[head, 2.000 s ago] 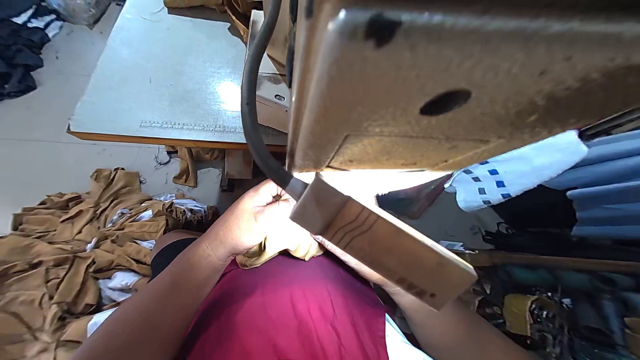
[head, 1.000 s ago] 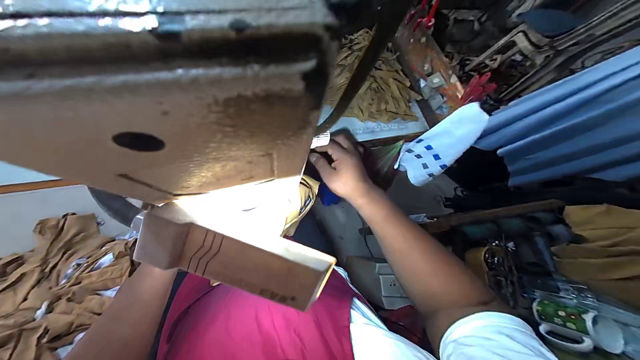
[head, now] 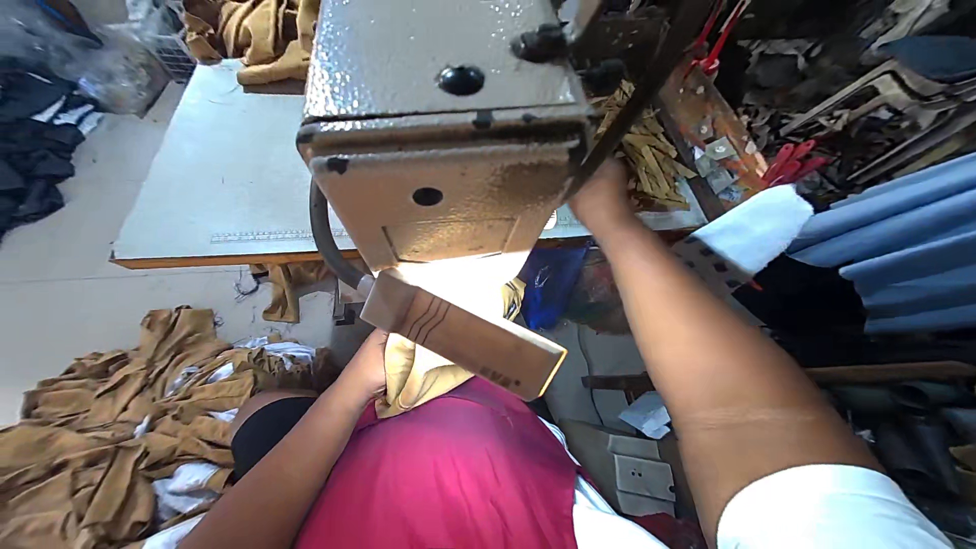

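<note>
A sewing machine's painted metal head [head: 446,175] stands over the middle of the view, with a box-shaped lamp [head: 465,335] on a bent grey conduit in front of it. Below the lamp, my left hand [head: 374,362] grips the edge of a tan cloth piece [head: 415,374], which hangs over my lap. My right hand [head: 606,191] reaches past the machine's right side to the table, near a heap of tan cloth strips [head: 648,160]. Its fingers are hidden behind the machine and a dark belt or bar, so what they touch does not show.
A pale table [head: 229,168] with a printed ruler extends left, tan cloth [head: 267,38] on its far part. Tan garments [head: 114,412] lie piled on the floor at left. Blue fabric [head: 907,229] and a white cloth [head: 755,229] hang at right. Red-handled tools [head: 797,162] rest beyond the table.
My right hand was near the cloth under the lamp two seconds ago, then at the table's right edge; now it is farther over the table. The view has swung right and partly back.
</note>
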